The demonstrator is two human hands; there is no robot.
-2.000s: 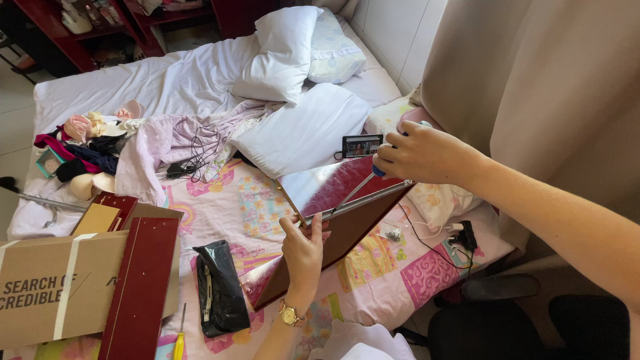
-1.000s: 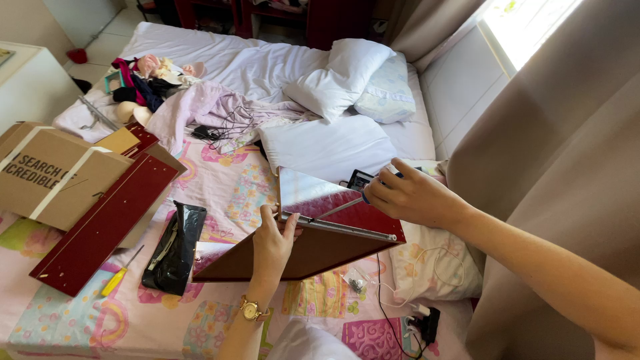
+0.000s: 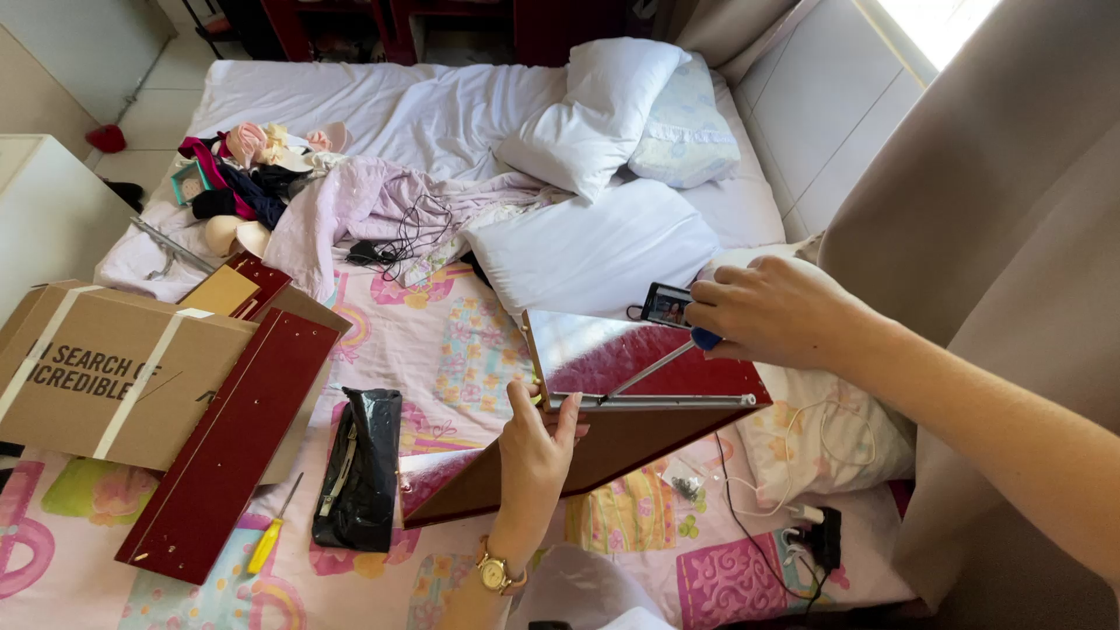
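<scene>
A dark red drawer [image 3: 700, 359] with a brown underside stands tilted on the bed, a metal slide rail [image 3: 665, 402] running along its upper edge. My left hand [image 3: 538, 437], with a gold watch on the wrist, grips the drawer near the rail's left end. In my right hand [image 3: 761, 306] is the blue handle of a screwdriver [image 3: 647, 371]; its shaft slants down left and its tip meets the rail near my left fingers. Whether the tip sits in a screw cannot be made out. Behind the drawer lies a phone [image 3: 667, 305] with a lit screen.
On the left are a cardboard box [image 3: 114, 376], a dark red panel [image 3: 232, 446], a yellow-handled screwdriver [image 3: 267, 544] and a black plastic pouch [image 3: 357, 472]. A small bag of screws [image 3: 687, 481], cables and a black adapter [image 3: 822, 538] lie at right. Pillows [image 3: 595, 241] and clothes are farther back.
The drawer has been tilted, so its brown underside faces more toward me than two seconds ago. Both hands stay at it, and the screwdriver's shaft remains against the rail. The view has shifted.
</scene>
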